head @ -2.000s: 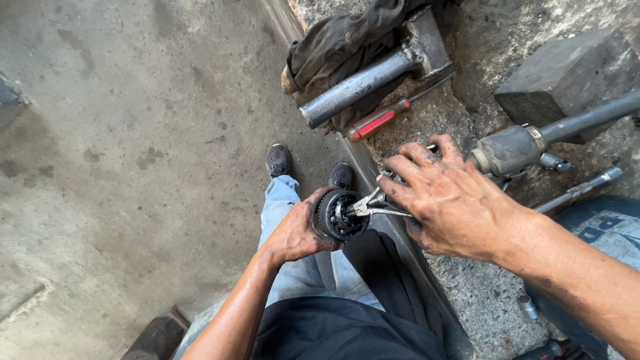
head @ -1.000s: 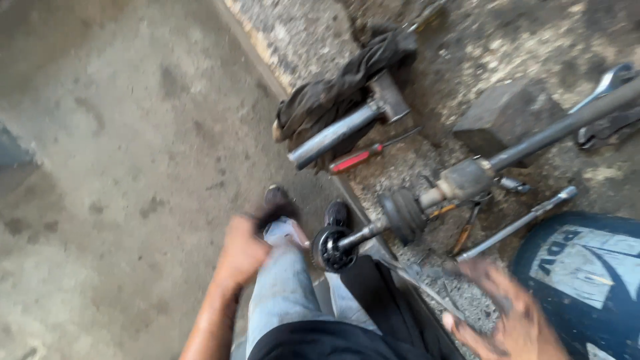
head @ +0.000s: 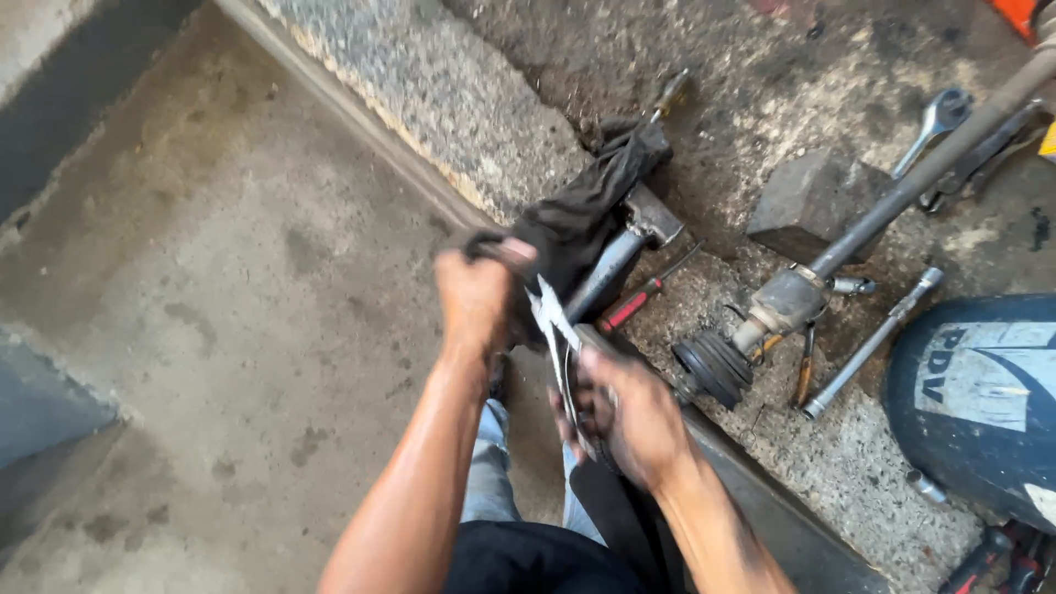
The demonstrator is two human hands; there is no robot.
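Observation:
My left hand (head: 477, 289), blurred, is raised beside the dark cloth; its fingers look curled near something dark, and whether it holds anything cannot be told. My right hand (head: 631, 404) is closed on the handles of metal pliers (head: 551, 318), whose pale jaws point up toward my left hand. Right of my right hand lies a drive shaft (head: 899, 194) with a ribbed black rubber boot (head: 714, 370) near its lower end, which my right hand and the ledge area partly hide.
Beyond my hands, a hammer (head: 606, 268) lies against the dark cloth (head: 590, 198). A red-handled screwdriver (head: 634, 305), a metal block (head: 817, 202), a ratchet (head: 940, 124), a long socket extension (head: 873, 342) and a blue drum (head: 973, 379) rest on the raised concrete.
My left hand was holding the round black joint two seconds ago and has since moved away from it. My right hand, then at the joint with the pliers, now holds them near my left hand. The view has shifted.

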